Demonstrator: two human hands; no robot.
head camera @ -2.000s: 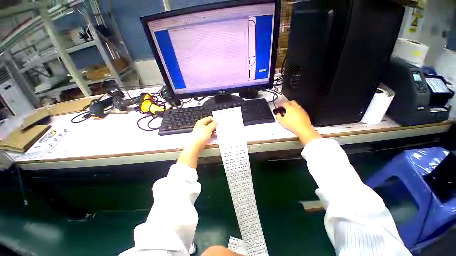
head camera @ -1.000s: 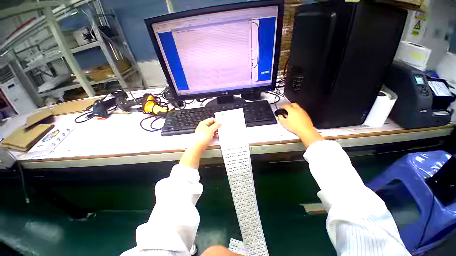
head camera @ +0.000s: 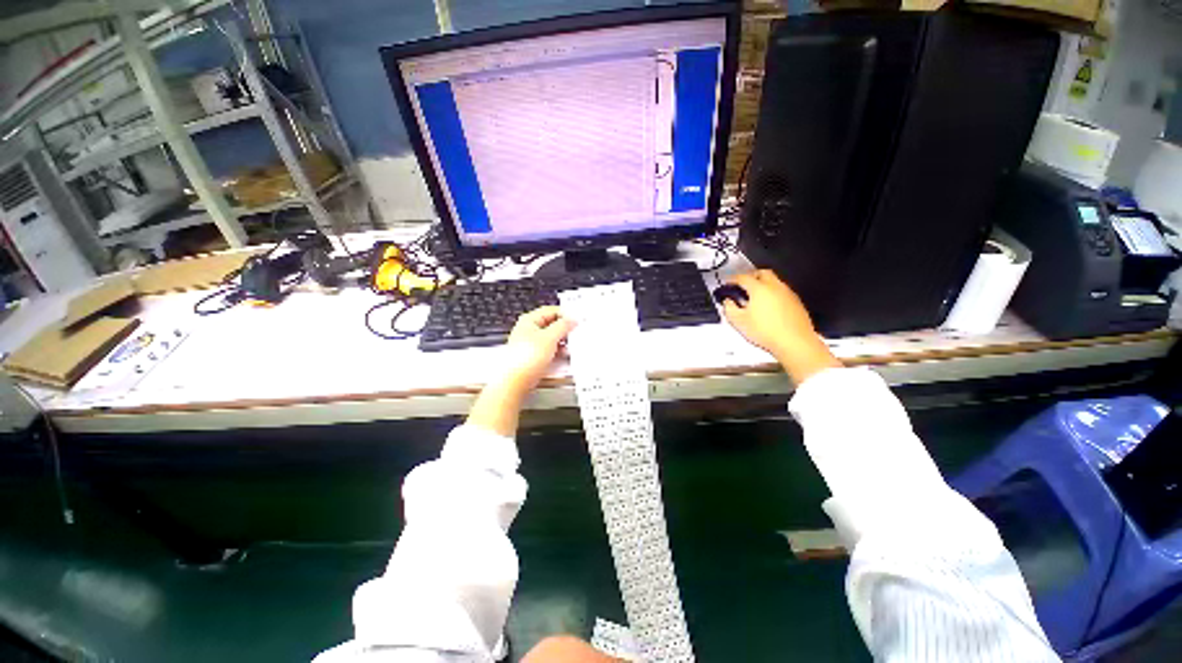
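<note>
A long white label strip (head camera: 620,453) with rows of small black print lies over the front of the keyboard (head camera: 486,311) and hangs off the bench edge. My left hand (head camera: 539,339) pinches the strip's left edge near its top. My right hand (head camera: 767,311) rests on the small black mouse (head camera: 730,295), right of the keyboard. The monitor (head camera: 564,136) behind shows a pale window with fine lines between blue side bands. A short folded piece of printed strip (head camera: 614,637) shows at the bottom edge.
A black computer tower (head camera: 894,168) stands right of the monitor, then a white roll (head camera: 988,288) and a label printer (head camera: 1082,253). A yellow scanner (head camera: 399,272) with tangled cables lies left. Cardboard (head camera: 65,347) lies far left. A blue-purple stool (head camera: 1082,479) stands lower right.
The camera view has shifted slightly. Both hands keep nearly the same places on the strip and the mouse.
</note>
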